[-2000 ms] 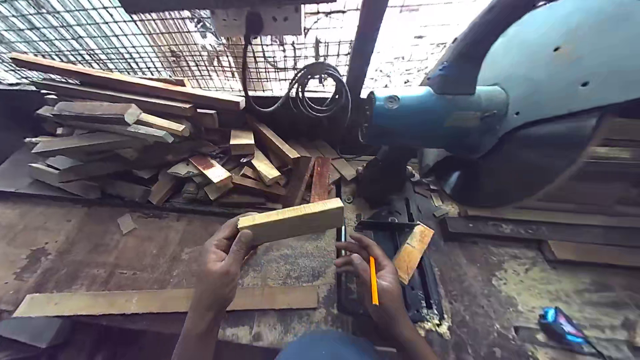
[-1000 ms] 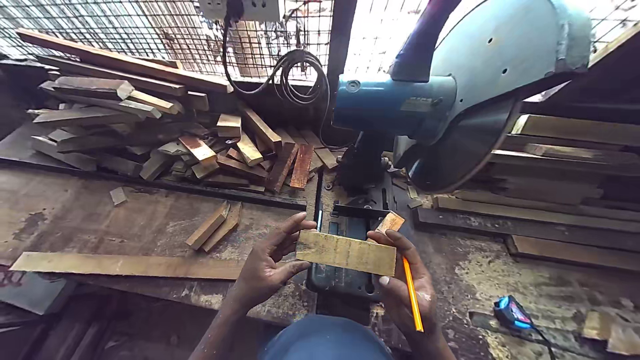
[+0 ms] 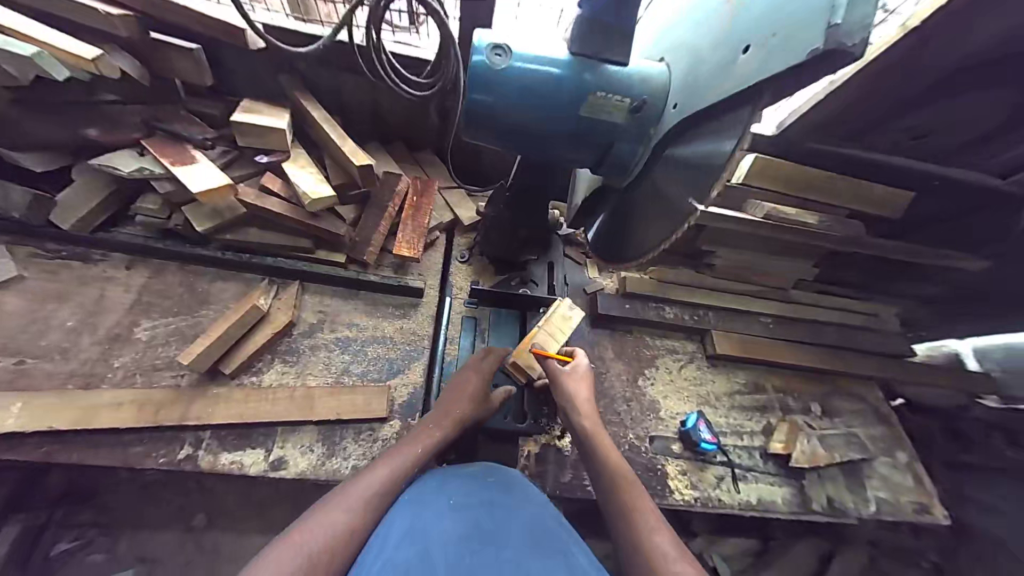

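My right hand [image 3: 570, 382] holds an orange pencil [image 3: 552, 354] across a short wooden block [image 3: 552, 336], which lies slanted on the metal base of a cut-off saw [image 3: 568, 96]. A second piece of wood seems to lie against the block's left side. Beside the block's lower left is my left hand [image 3: 478, 388], its fingers partly spread; whether its fingertips touch the wood is hard to tell. The saw's round blade [image 3: 672, 188] is raised behind and to the right of my hands.
Offcuts [image 3: 320, 136] are heaped at the back left. Two short blocks [image 3: 240, 324] and a long board [image 3: 200, 406] lie on the left bench. On the right are stacked wooden strips [image 3: 768, 308], a blue tape measure [image 3: 699, 433] and scraps [image 3: 824, 445]. A coiled cable [image 3: 408, 48] hangs behind.
The wooden block between my hands a second ago is no longer held up there. My hands are now low over the saw base. The view has tilted down.
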